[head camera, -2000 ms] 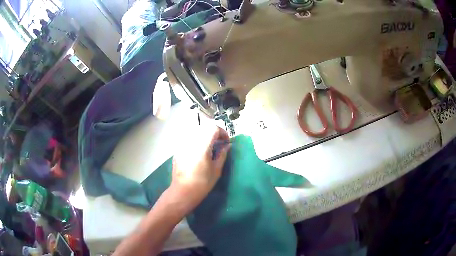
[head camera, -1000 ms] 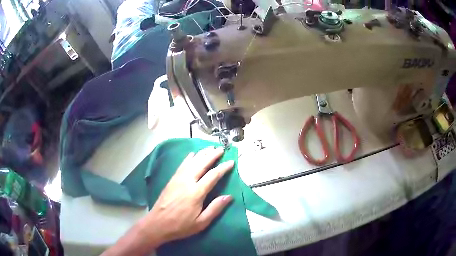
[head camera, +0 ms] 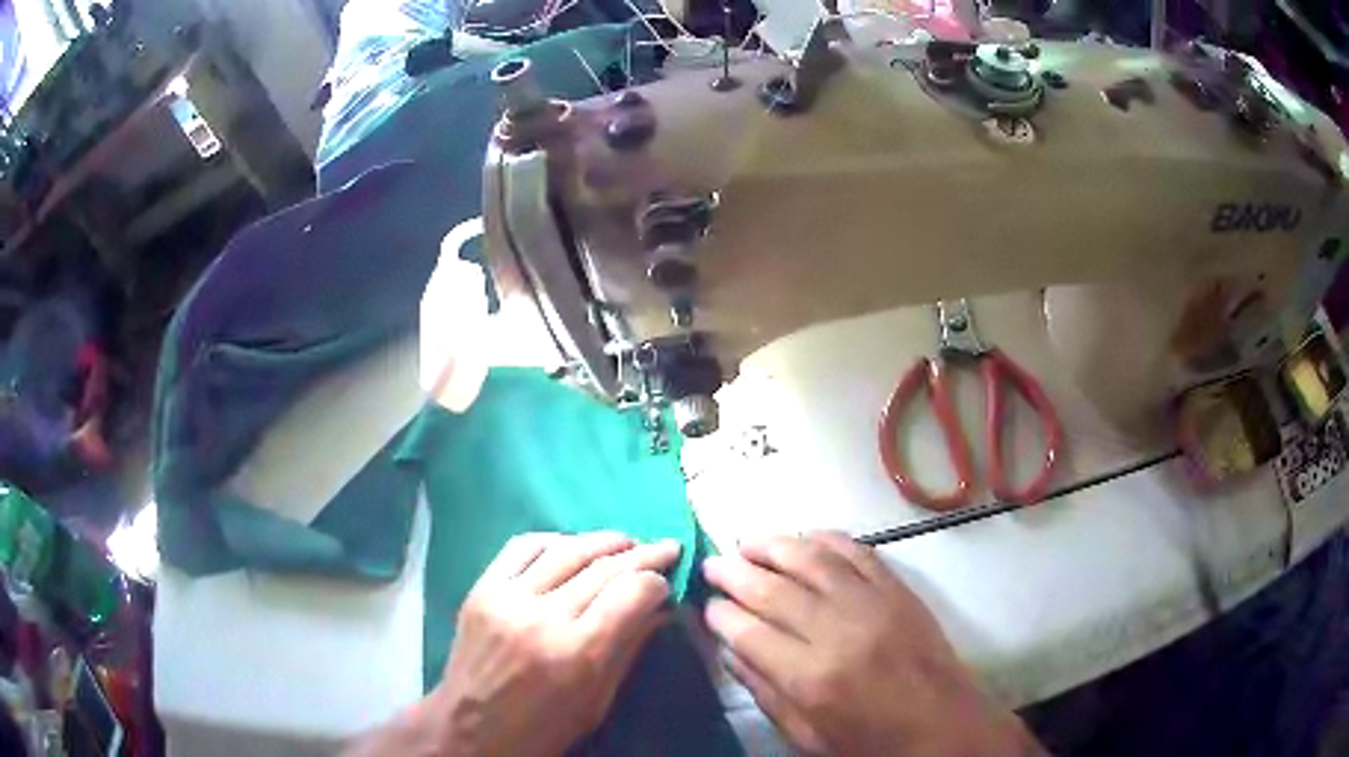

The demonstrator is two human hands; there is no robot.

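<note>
A teal-green cloth panel (head camera: 518, 473) lies on the white table, its right edge running up to the presser foot (head camera: 656, 422) of the sewing machine (head camera: 888, 178). My left hand (head camera: 562, 636) lies on the panel, with thumb and fingertips pinching its right edge below the foot. My right hand (head camera: 836, 636) is just right of it, fingertips holding the same edge. The two hands nearly touch. A lower layer of cloth shows between them. The cloth under my palms is hidden.
Red-handled scissors (head camera: 969, 429) lie right of the needle. Joined teal pieces (head camera: 266, 340) trail left and behind the machine. Small tins (head camera: 1228, 429) stand at the right end. A white guard-like shape (head camera: 456, 318) is left of the machine head. A green bottle (head camera: 52, 555) is at far left.
My right hand has come into view and taken hold of the cloth edge. My left hand has moved down from near the foot and now pinches the edge. The panel was turned flat left of the needle.
</note>
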